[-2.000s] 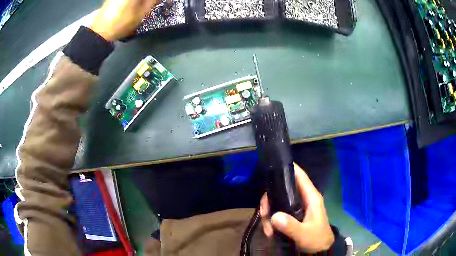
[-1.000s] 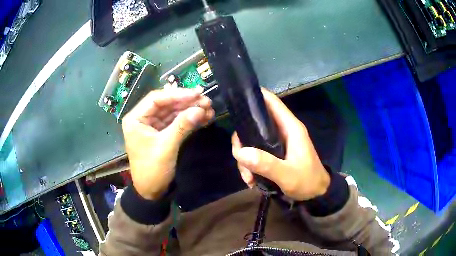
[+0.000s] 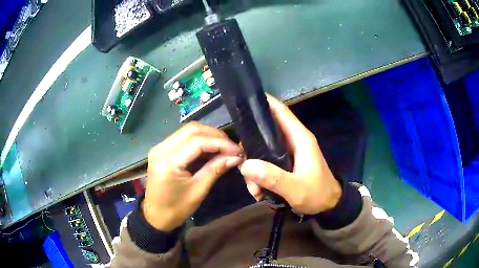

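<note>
My right hand (image 3: pixel 294 167) grips the rear of the black electric screwdriver (image 3: pixel 236 84); its silver bit (image 3: pixel 208 7) points up toward the far side. My left hand (image 3: pixel 189 172) is beside the driver's rear, thumb and forefinger pinched on a tiny dark piece, perhaps a screw (image 3: pixel 240 155), close to my right thumb. One green power supply board with pale side brackets (image 3: pixel 190 90) lies on the mat, its right part hidden behind the driver. A second such board (image 3: pixel 127 94) lies tilted to its left.
A black screw bin (image 3: pixel 131 18) with silvery screws stands at the top left. Black mats (image 3: pixel 438 47) with a loaded green board (image 3: pixel 465 15) lie at the right. Blue bins (image 3: pixel 420 131) are below the bench edge at right. A rack with boards (image 3: pixel 79 230) is below left.
My left hand came from the upper left to the driver, then moved right and down against my right hand. The driver rose in view and tilted left. The view shifted.
</note>
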